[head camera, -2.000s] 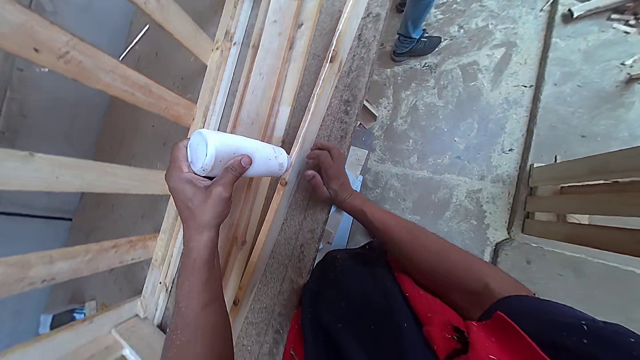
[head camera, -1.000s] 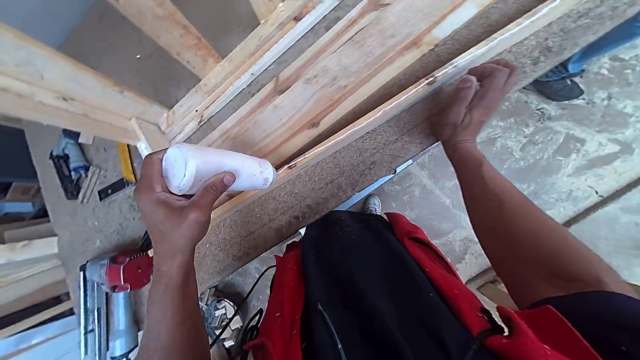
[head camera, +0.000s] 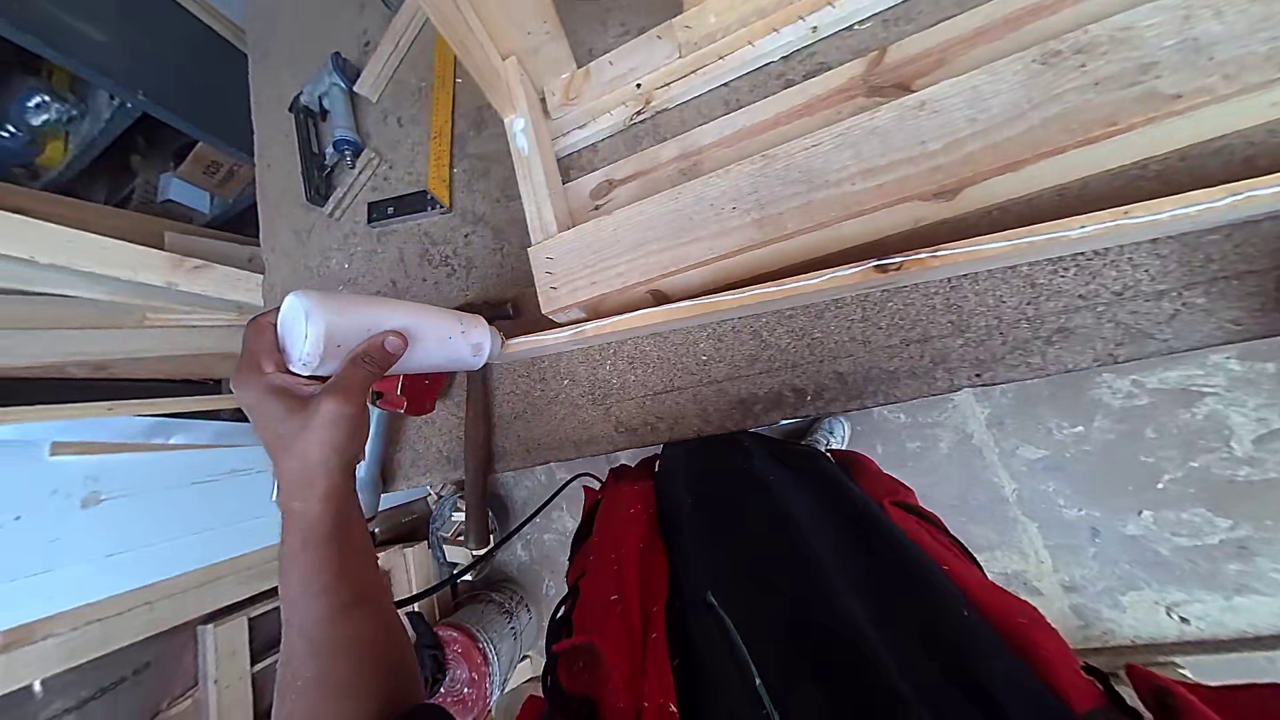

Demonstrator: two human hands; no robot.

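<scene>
My left hand [head camera: 315,385] is closed around a white plastic squeeze bottle [head camera: 400,335], held on its side with the nozzle pointing right. The nozzle is at the left end of a narrow wooden strip [head camera: 830,290]. A thin white bead of glue [head camera: 960,248] runs along the strip's upper edge, out to the right side of the view. Behind the strip lie wider pine boards [head camera: 800,180], part of a wooden frame. A white smear marks a short upright block [head camera: 533,150] of it. My right hand is out of view.
A pneumatic nailer [head camera: 335,115] and a yellow try square [head camera: 440,130] lie on the chipboard bench [head camera: 700,390]. A hammer [head camera: 478,460] and a red tool part [head camera: 410,393] are by the bottle. Stacked timber [head camera: 120,270] is at left; a black hose [head camera: 520,535] hangs below.
The view has swung far toward the left end of the bench. The bottle has moved along the strip to its left end, and my right hand has left the view.
</scene>
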